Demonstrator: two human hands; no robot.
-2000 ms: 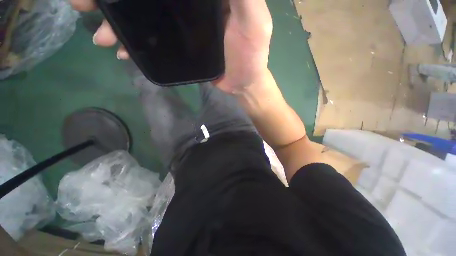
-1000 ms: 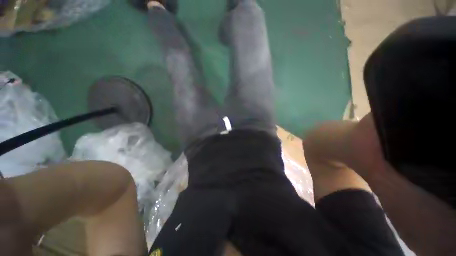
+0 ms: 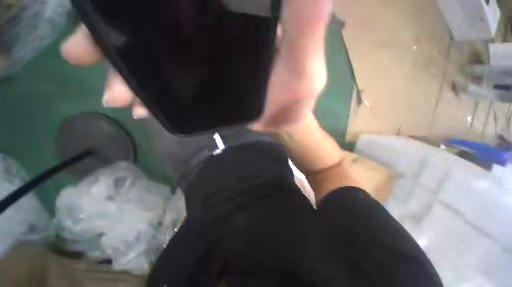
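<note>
My right hand (image 3: 300,78) is shut around a black smartphone (image 3: 193,61) at the top centre, close to the camera. The thumb side lies along the phone's right edge, and fingertips show past its left edge. The phone's top is cut off by the picture's edge. Its glossy face is dark, with a faint pale reflection near the top. My left hand is not in view.
Crumpled plastic film (image 3: 112,210) lies at lower left by a round black base (image 3: 95,146) with a pole. Cardboard sheets (image 3: 393,73) cover green floor at right. White blocks (image 3: 438,190), a blue item (image 3: 483,151) and a white box (image 3: 469,19) are at right.
The phone and my right hand have moved from the right edge back to the top centre. The bent left arm seen at lower left one second ago is out of view.
</note>
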